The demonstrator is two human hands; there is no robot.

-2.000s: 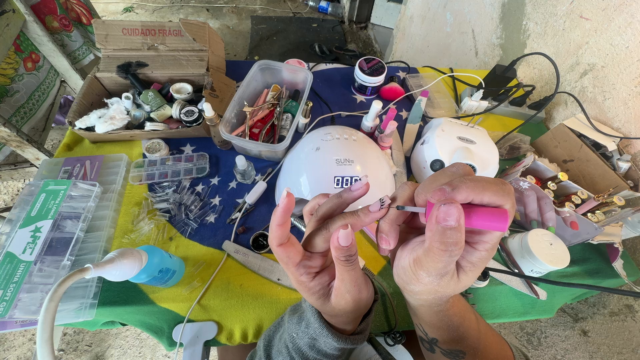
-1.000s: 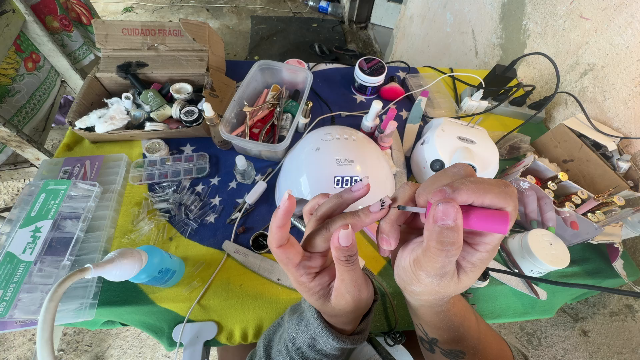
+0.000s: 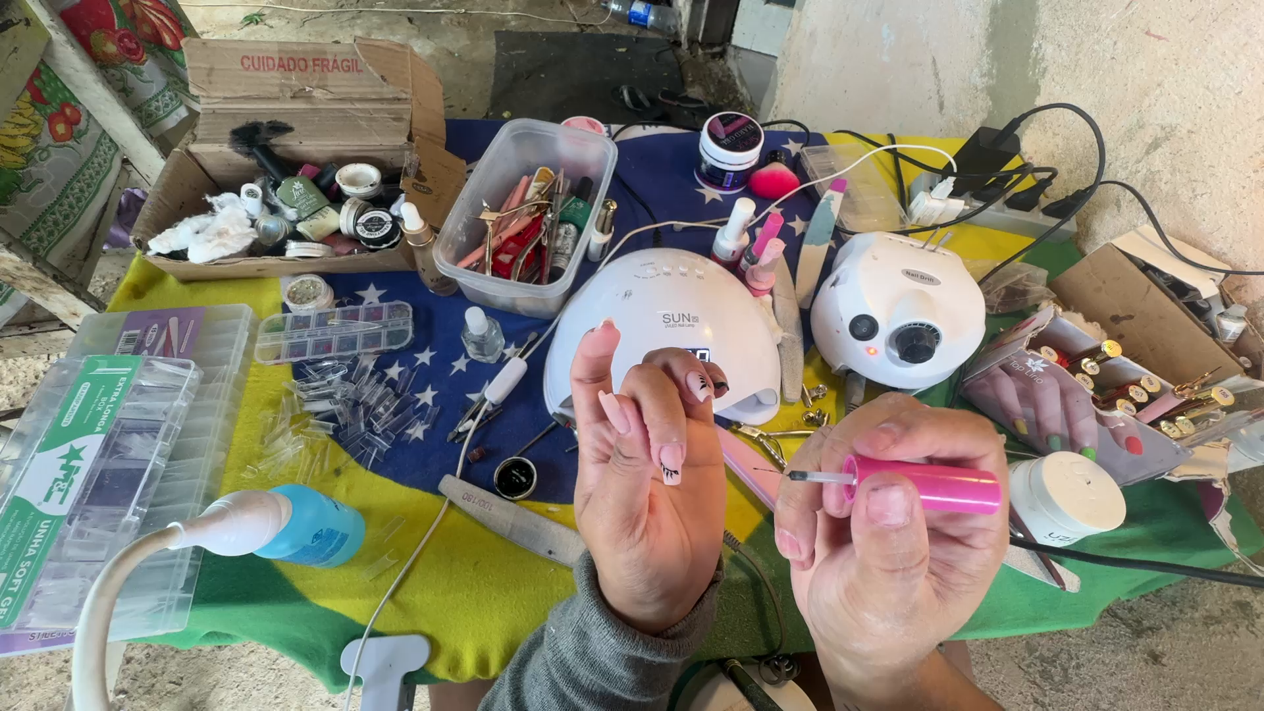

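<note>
My left hand [image 3: 647,484], in a grey sleeve, shows its palm with the fingers curled and apart, holding nothing. Its long nails are pale pink, and some bear black line designs. To its right, my right hand [image 3: 889,553] grips the pink handle of a nail-art brush [image 3: 928,486]; the thin bristles point left, toward the left hand, without touching it. Behind the hands stands a white nail lamp [image 3: 632,306], its display partly covered by fingers. A small open pot of black gel or paint [image 3: 514,478] lies left of my left hand.
A nail drill unit [image 3: 899,311], a white jar [image 3: 1066,499] and a box of polishes [image 3: 1076,395] are right. Left are a blue pump bottle [image 3: 316,528], loose clear nail tips [image 3: 365,405] and tip cases [image 3: 222,395]. A tool tub [image 3: 528,212] and cardboard box [image 3: 286,128] stand behind; cables cross the cloth.
My two hands have come apart; before, the fingers of my right hand touched a left finger beside the brush tip. My left fingers are now more curled. The brush stays in my right hand.
</note>
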